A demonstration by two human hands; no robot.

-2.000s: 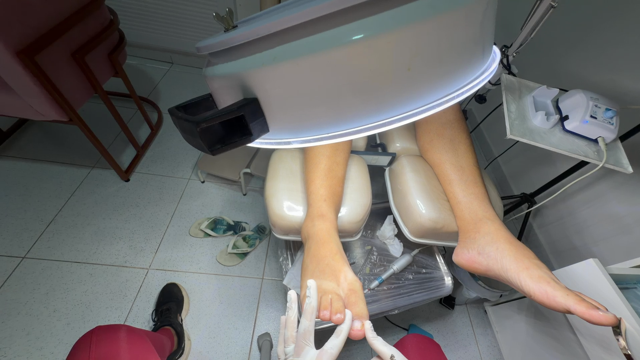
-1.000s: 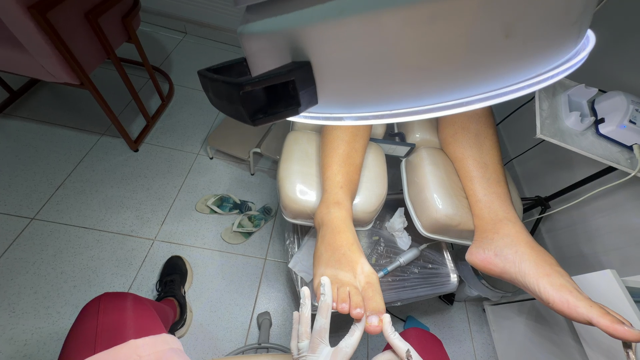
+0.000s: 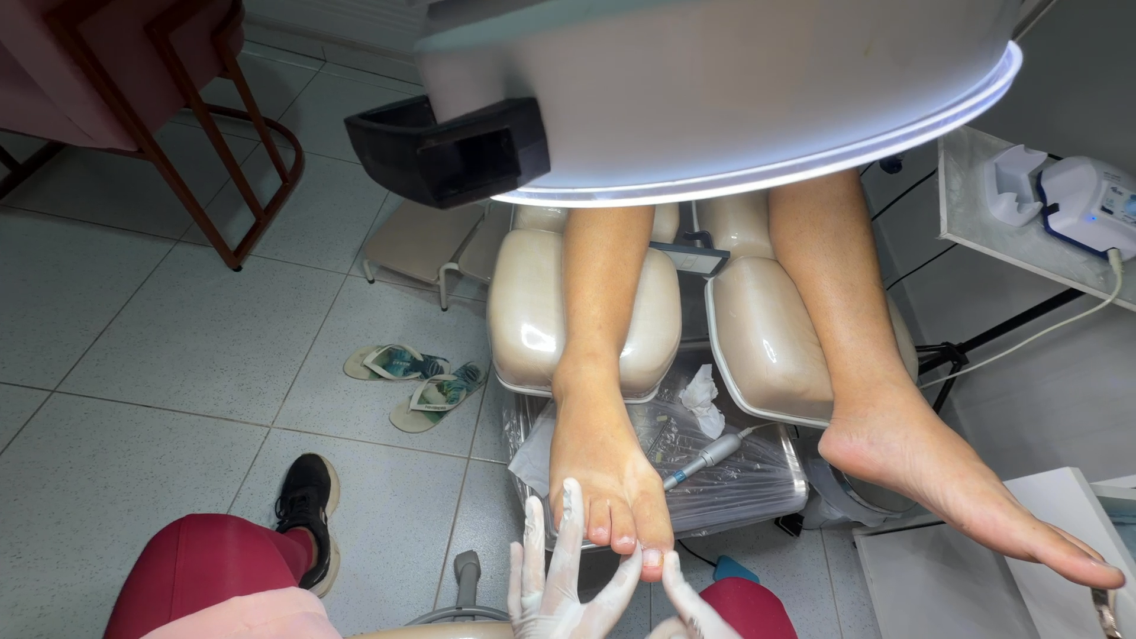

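Observation:
A person's bare foot [image 3: 603,444] rests toes-down toward me at the lower middle. My left hand [image 3: 568,577], in a pale glove, has its fingers spread, with thumb and index tips at the big toe's inner side. The fingertip of my gloved right hand [image 3: 688,603] touches the other side of the big toe [image 3: 652,557]; the rest of that hand is cut off by the frame. Beside the foot, a nail drill handpiece [image 3: 707,460] lies on a plastic-covered tray [image 3: 754,497] with a crumpled white tissue [image 3: 701,401]. The person's other foot [image 3: 932,461] extends to the right.
A large lamp with a glowing rim [image 3: 754,182] hangs over the padded leg rests [image 3: 524,311]. The drill's control unit [image 3: 1087,204] stands on a side shelf [image 3: 967,191]. Flip-flops [image 3: 437,398] lie on the floor, left. A pink chair [image 3: 98,80] stands at upper left, and a white cabinet [image 3: 941,577] at lower right.
The view has shifted somewhat since two seconds ago. Both hands stay at the big toe throughout, the right fingertip on one side and the left hand on the other.

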